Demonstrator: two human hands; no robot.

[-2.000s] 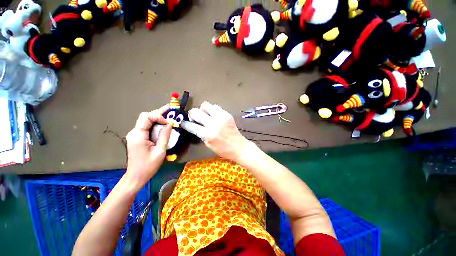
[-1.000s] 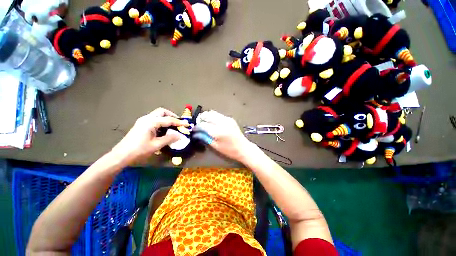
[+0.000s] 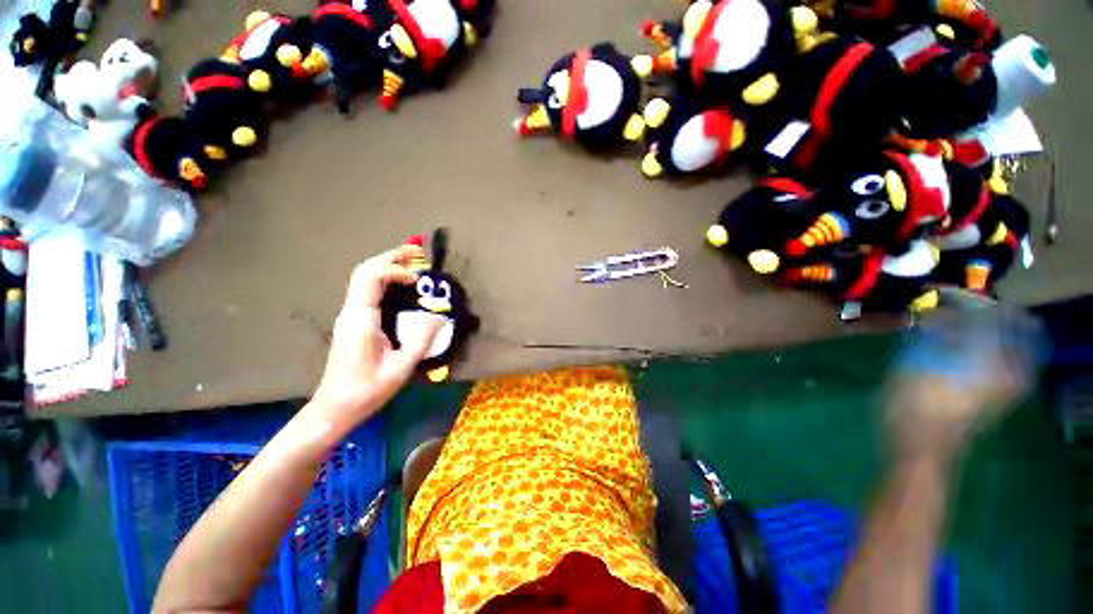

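Note:
My left hand (image 3: 374,330) holds a small black plush penguin (image 3: 422,330) upright at the table's front edge, its white belly and eyes facing up. A striped cone and a black strip stick up from its head. A dark sewing thread (image 3: 599,349) runs to the right along the table edge. My right hand (image 3: 965,366) is far to the right, past the table edge and strongly blurred; its fingers and any needle cannot be made out. Thread snips (image 3: 627,265) lie on the table between the hands.
Scarfed penguins (image 3: 839,90) are piled at the right beside a thread cone (image 3: 1025,62); more penguins (image 3: 222,114) lie upper left. A white plush toy (image 3: 118,82), water bottle (image 3: 96,186), papers (image 3: 72,318) and pens are at the left. Blue crates (image 3: 192,504) stand below.
My right hand has left the penguin and swung far to the right. The thread now lies stretched along the table edge instead of looped. My left hand keeps hold of the penguin.

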